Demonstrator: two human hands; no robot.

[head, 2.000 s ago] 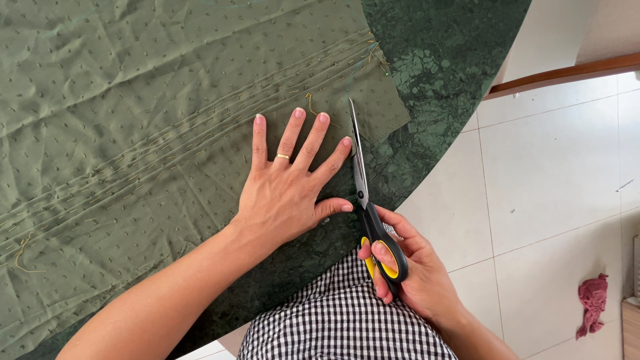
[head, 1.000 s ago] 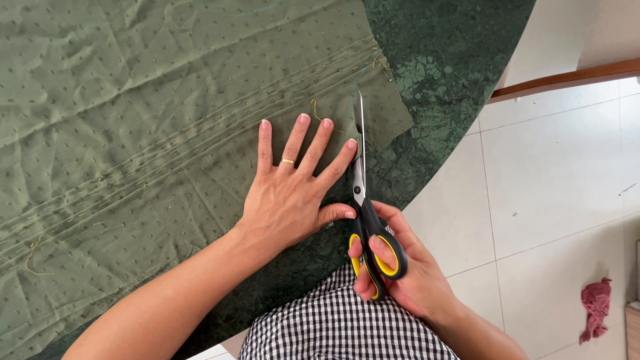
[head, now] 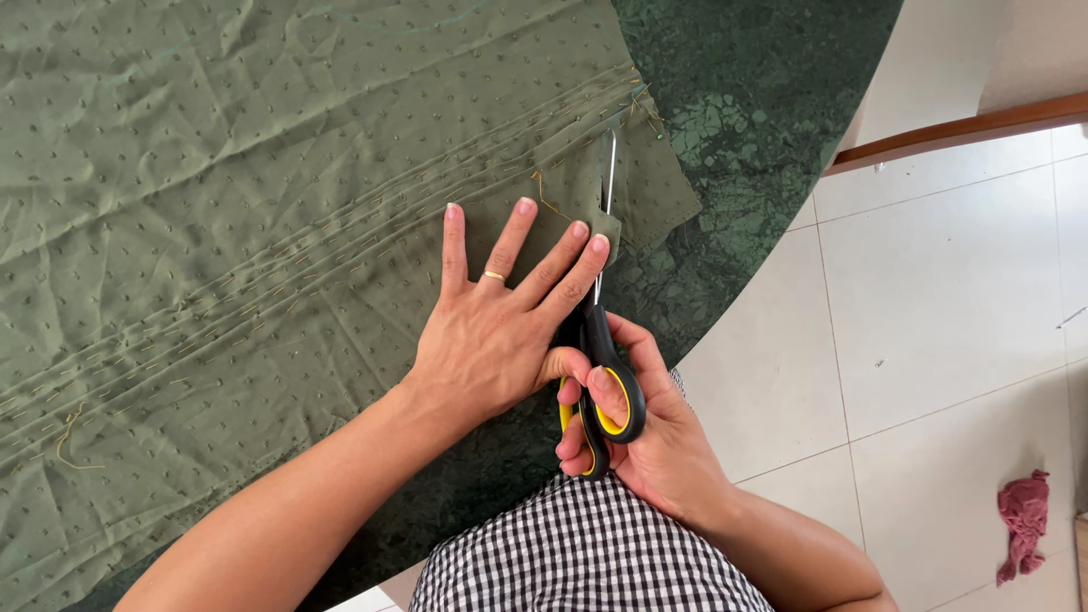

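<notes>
Olive-green dotted fabric lies over the table, crossed by several basted pleats in yellow thread. My left hand, with a ring on one finger, rests spread and palm down on the fabric's lower edge. My right hand has its fingers through the black and yellow handles of a pair of scissors. The blades reach into the fabric beside my left forefinger, and a flap of cloth covers part of them. A loose yellow thread lies above my left fingers. Several pins or thread ends show at the pleats' right end.
The round green marble tabletop curves off to the right. Past its edge are white floor tiles, a brown wooden bar and a crumpled dark pink cloth. A black and white checked garment covers my lap below the table edge.
The scissors have moved up along my left forefinger, and cloth now lies over part of the blades, which were uncovered before. My left hand remains spread on the fabric.
</notes>
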